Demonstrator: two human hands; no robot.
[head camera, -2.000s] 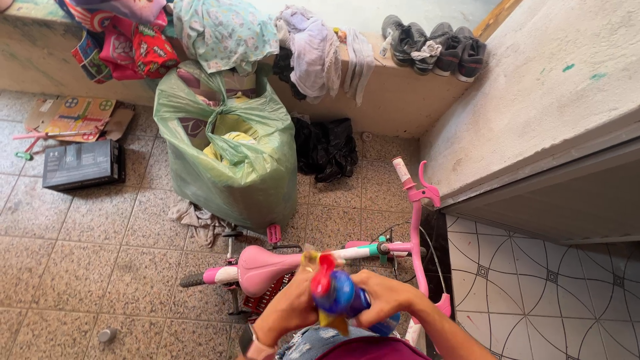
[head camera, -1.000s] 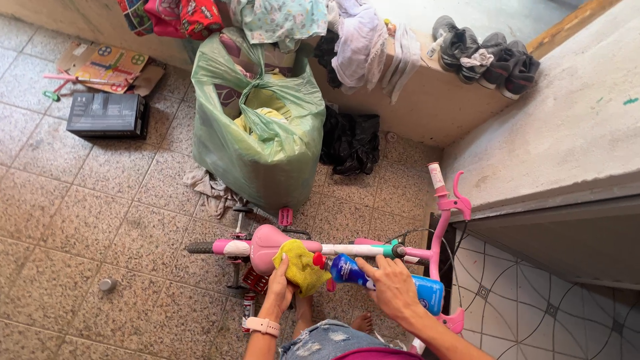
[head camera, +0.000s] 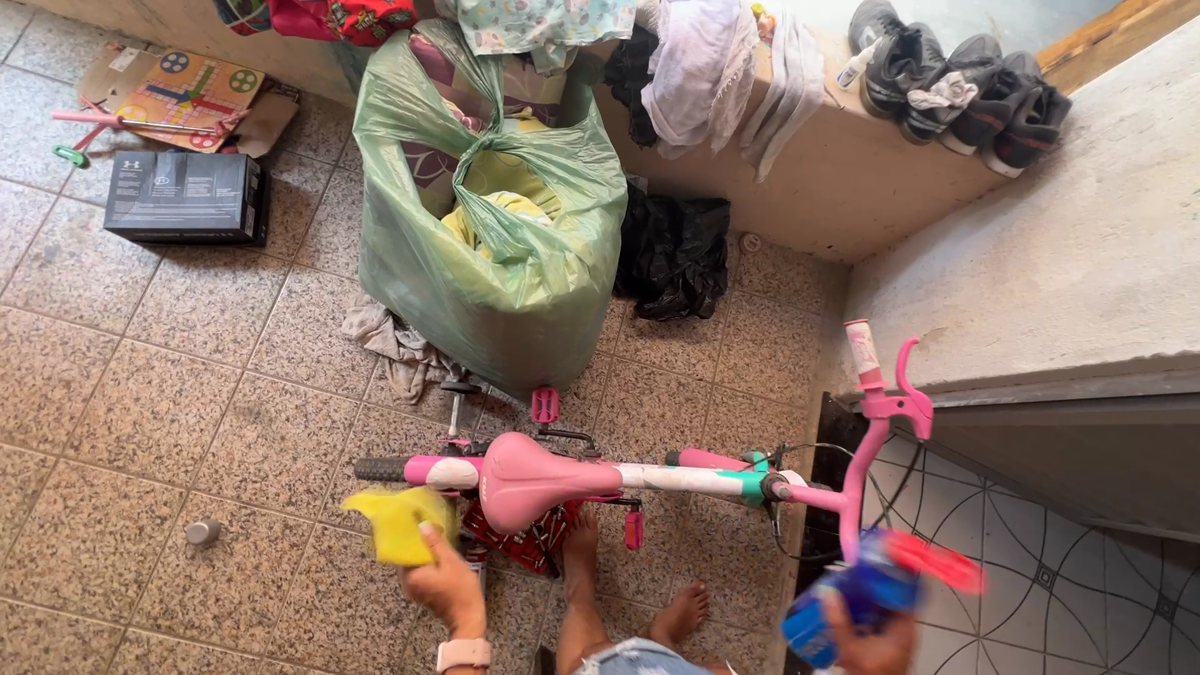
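My left hand (head camera: 442, 579), with a pink watch band at the wrist, holds a yellow cloth (head camera: 405, 525) beside the rear of a pink and white child's bicycle (head camera: 694, 479). In my right hand (head camera: 867, 637) is a blue bottle (head camera: 848, 600) with a red cap, blurred, near the lower end of the pink handlebar (head camera: 855, 487). The pink saddle (head camera: 534, 478) lies between my two hands. A training wheel (head camera: 459, 387) and pink pedals show at the bicycle's sides. A red item with tools (head camera: 530, 536) is partly hidden under the saddle.
Behind the bicycle stands a green plastic bag (head camera: 487, 300) of textiles, with a black bag (head camera: 677, 253) beside it. A black box (head camera: 185, 197) and a board game (head camera: 192, 94) lie at left. Shoes (head camera: 970, 94) and clothes rest on the ledge. A small grey cap (head camera: 202, 532) is on the floor.
My hands were close together over the bicycle and have moved apart. The cloth has gone left, past the saddle; the bottle has gone right, to the handlebar.
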